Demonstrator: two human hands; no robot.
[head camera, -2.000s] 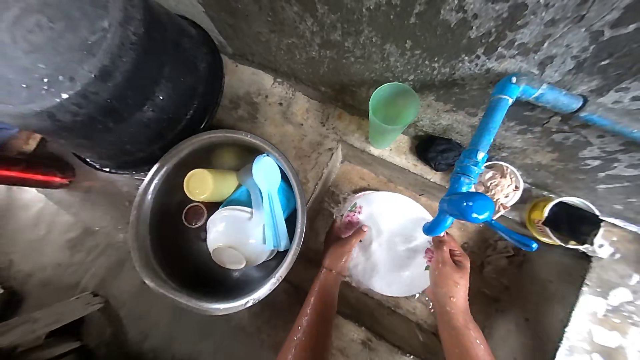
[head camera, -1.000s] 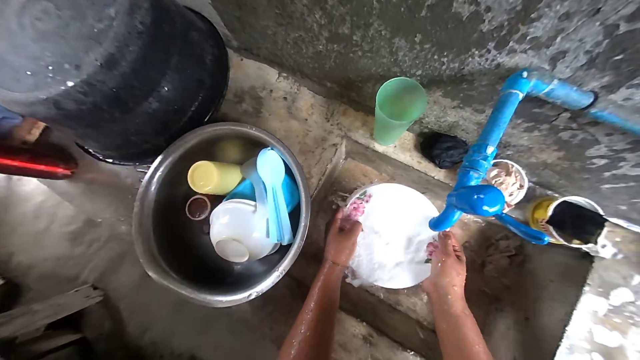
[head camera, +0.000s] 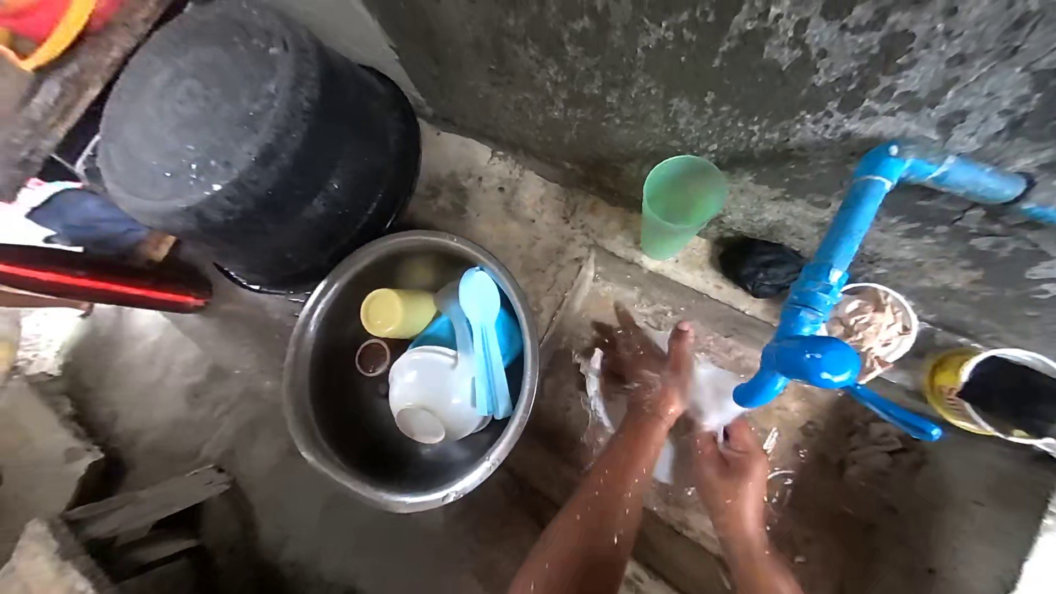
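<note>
Beneath the blue plastic tap (head camera: 813, 363), water splashes over a white plate (head camera: 714, 388) in the concrete sink. My right hand (head camera: 733, 462) grips the plate's near edge under the spout. My left hand (head camera: 656, 371) lies against the plate's left part with its fingers spread; blur and water hide how it touches. Most of the plate is hidden by my hands and the splashing. Left of my arms, a metal basin (head camera: 528, 363) holds a white bowl (head camera: 429, 388), a yellow cup (head camera: 398, 313), light blue plastic spoons (head camera: 485, 338) and a small brown-rimmed round thing (head camera: 373, 357).
On the ledge behind the sink stand a green plastic cup (head camera: 681, 206), a black bundle (head camera: 761, 266), a white tub with pale scraps (head camera: 874, 322) and a yellow container (head camera: 949, 388). A large black tub (head camera: 272, 148) stands behind the basin. Broken slabs (head camera: 148, 503) lie at lower left.
The plate was face-up between both hands; now it is mostly covered and appears tilted under the water. My left hand has moved from its left edge and spread its fingers.
</note>
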